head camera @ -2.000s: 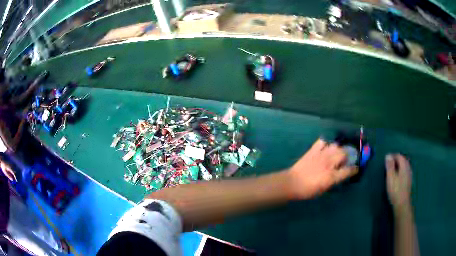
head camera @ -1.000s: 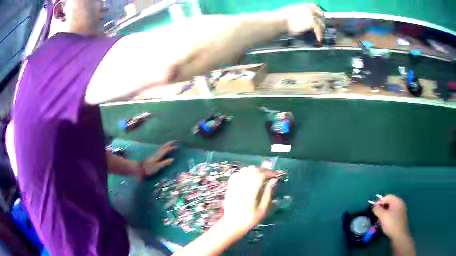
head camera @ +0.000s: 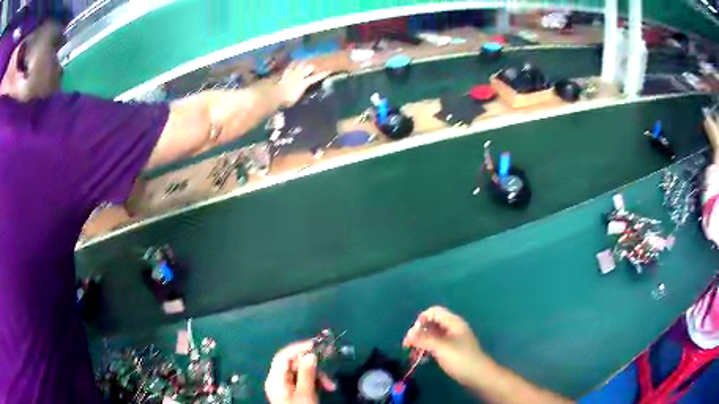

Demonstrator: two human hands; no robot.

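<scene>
A black speaker unit with a round silver-grey magnet and a blue battery lies on the green bench at the bottom centre. My left hand is at its left, pinching a small circuit board with wires. My right hand is above right of the unit, its fingertips closed on thin red leads that rise from the unit. The plug ends are too small to tell. A board pile lies at the lower left, cut off by the edge.
The dark green conveyor belt crosses beyond the bench, carrying spaced black units. A smaller board pile lies at right. A person in purple stands at left, arm reaching over the wooden ledge. Another person's arm shows at right, above a red stool.
The view has swung right. My left hand has left the board pile and now holds a board beside the speaker unit. My right hand is still at the unit's leads.
</scene>
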